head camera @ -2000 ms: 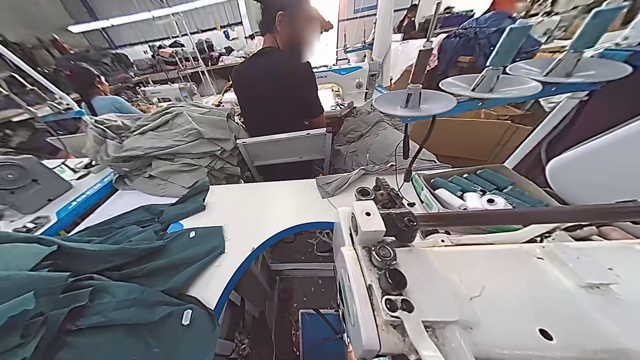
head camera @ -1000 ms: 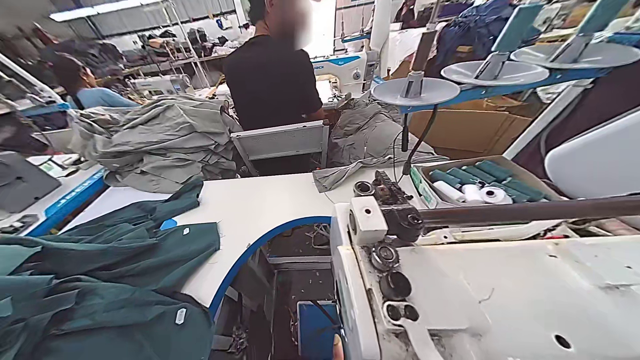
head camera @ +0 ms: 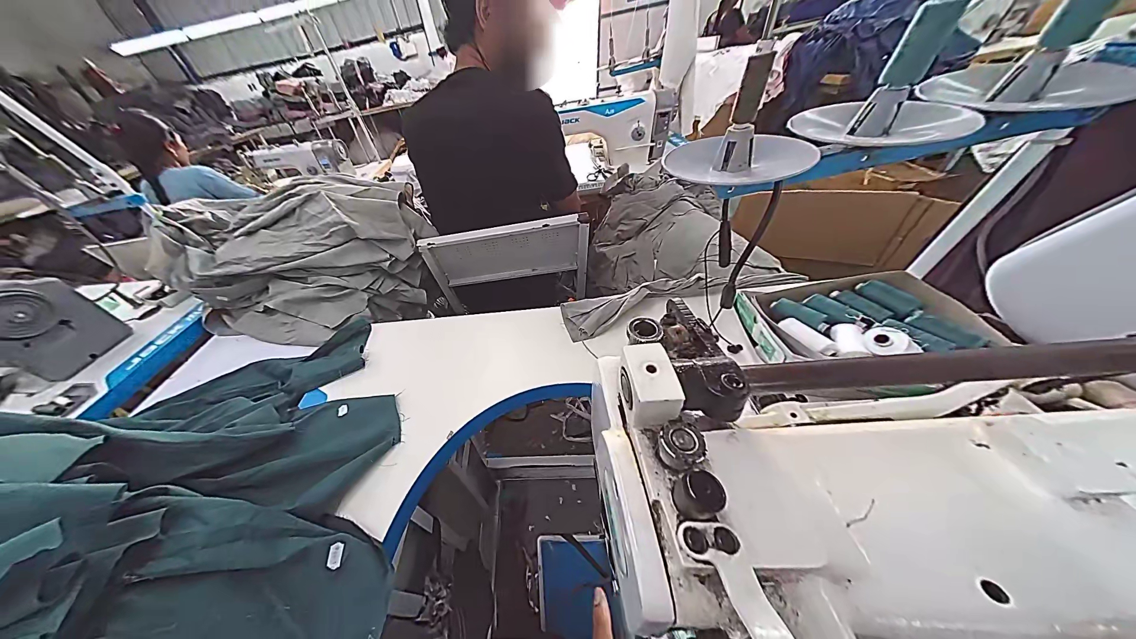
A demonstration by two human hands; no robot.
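Note:
At the bottom edge a single fingertip, apparently of my left hand (head camera: 602, 614), shows beside the left end of a white industrial sewing machine (head camera: 887, 506). The rest of that hand is hidden, so whether it holds anything cannot be told. My right hand is out of view. Left of the machine, dark green fabric pieces (head camera: 240, 461) with small white labels lie heaped on a white table (head camera: 461, 355) with a curved blue edge. Below the fingertip's side, a blue surface (head camera: 568, 577) shows low in the gap.
Behind the machine stands a box of green and white thread spools (head camera: 887, 315). Cone stands with round plates (head camera: 741, 161) rise at the right. A co-worker in a black shirt (head camera: 488, 151) sits ahead on a metal-backed chair (head camera: 510, 253), between piles of grey fabric (head camera: 311, 248).
The fingertip has come into clearer sight at the bottom edge. The green fabric on the table has not plainly moved.

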